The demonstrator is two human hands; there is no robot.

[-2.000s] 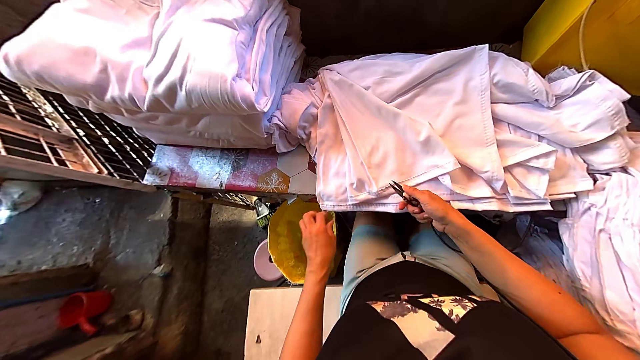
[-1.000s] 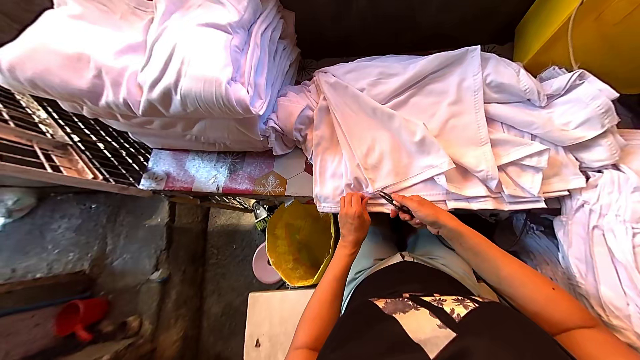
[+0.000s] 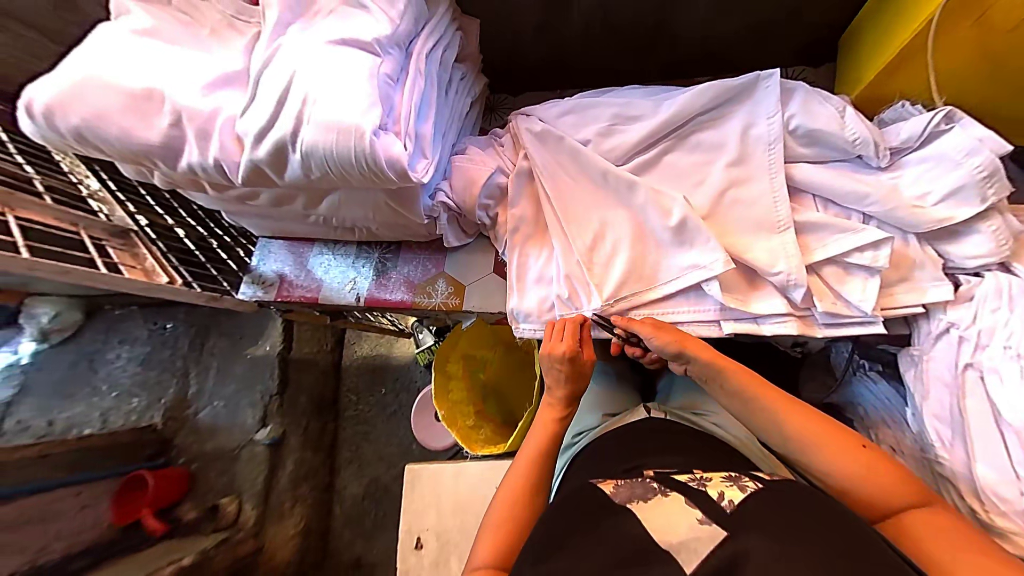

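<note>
White stitched cloth pieces (image 3: pixel 656 208) lie heaped over the table in front of me, their hems along its near edge. My left hand (image 3: pixel 568 360) pinches the hem of the top piece near the left corner. Just right of it, my right hand (image 3: pixel 660 344) holds small dark thread snips (image 3: pixel 616 330), the tips pointing left at the hem beside my left fingers. Whether the blades are apart cannot be told. A tall stack of folded white cloth (image 3: pixel 320 104) stands on the left part of the table.
The patterned tabletop (image 3: pixel 360 274) shows between stack and heap. Below it are a yellow bin (image 3: pixel 484 388) and a pink basin (image 3: pixel 430 420). A metal grille (image 3: pixel 96 224) stands left, a red dipper (image 3: pixel 148 496) on the floor. More white cloth (image 3: pixel 976 376) hangs right; a yellow box (image 3: pixel 936 64) is behind.
My left hand has moved from above the yellow bin up to the cloth's hem and taken hold of it. My right hand with the snips has shifted slightly left along the edge.
</note>
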